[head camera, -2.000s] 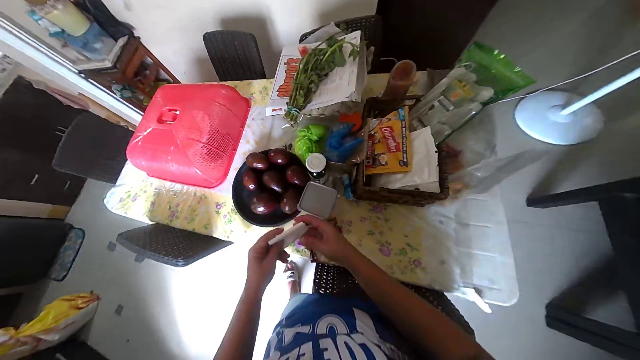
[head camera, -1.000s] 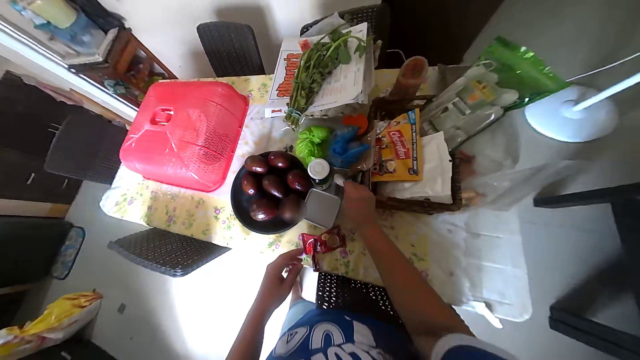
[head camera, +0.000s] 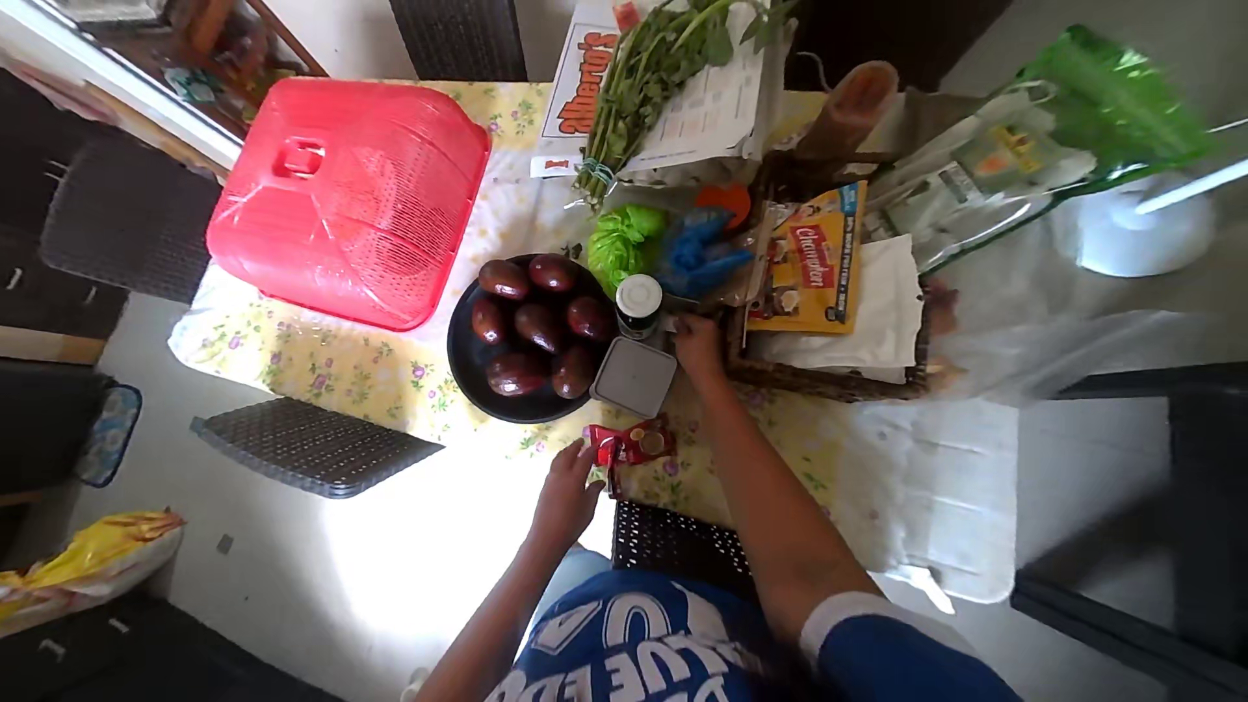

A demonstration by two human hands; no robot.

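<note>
My left hand [head camera: 567, 492] rests at the table's near edge, fingertips touching red sachets [head camera: 639, 445]; whether it grips them I cannot tell. My right hand [head camera: 696, 343] reaches between a white-capped jar [head camera: 639, 304] and the wicker basket, near a small whitish thing partly hidden by its fingers; its grip is unclear. A grey square-lidded container [head camera: 634, 376] stands just in front of the jar. Left of it, a round black pan [head camera: 468, 380] holds several glossy dark reddish-brown oval fruits [head camera: 537, 327]. Behind the jar lie a knotted green plastic bag [head camera: 624, 244] and a blue one [head camera: 700, 255].
A red mesh food cover [head camera: 351, 195] occupies the table's left. Leafy stems [head camera: 634, 102] lie on a printed box at the back. A wicker basket [head camera: 829, 380] with a yellow packet [head camera: 809, 263] stands at right, beside clear plastic bags. Dark chairs [head camera: 317, 447] surround the table.
My hands were together around a pale item two seconds ago. They have since parted: the right moved beside the jar, and the left came to the red sachets.
</note>
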